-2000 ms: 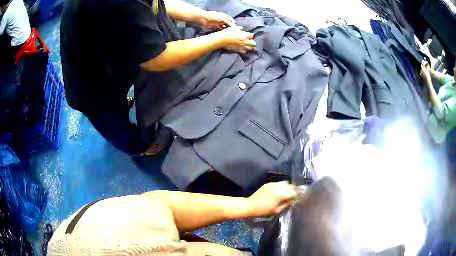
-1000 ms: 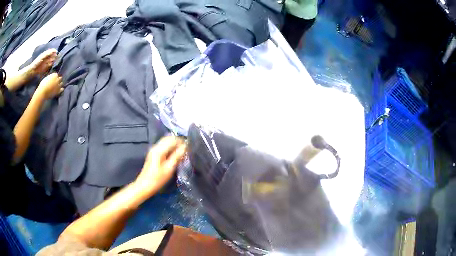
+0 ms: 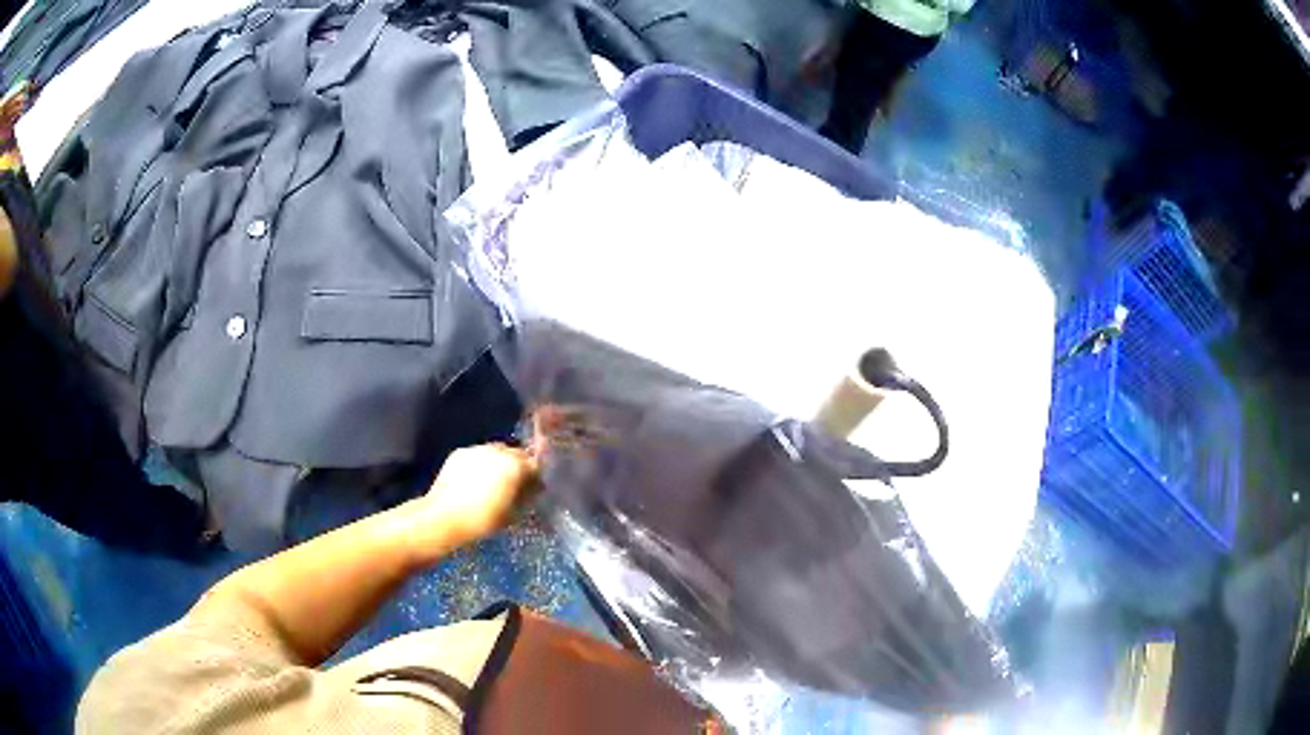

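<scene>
A dark jacket (image 3: 747,531) lies in a clear, shiny poly garment bag (image 3: 632,574) over the front of the basket. My left hand (image 3: 496,485) is closed on the bag's left edge, beside the jacket; the fingertips are partly hidden by film and blur. My right hand is not visible. A tan tube (image 3: 851,404) with a curved black hook (image 3: 937,431) lies at the jacket's upper right side, its lower end hidden. Glaring white poly bags (image 3: 747,273) fill the basket, whose blue-violet rim (image 3: 762,122) shows at the back.
Unbagged dark grey jackets (image 3: 338,287) lie on the white table (image 3: 86,108) at left, touching the basket area. A person in dark clothes stands at the left edge. Blue crates (image 3: 1149,417) stand on the blue floor at right. Someone's pale green clothing shows at the top.
The view has swung right, then settled. The bagged jacket now lies straighter across the basket front. My left hand has come from open and blurred to closed at the bag's edge.
</scene>
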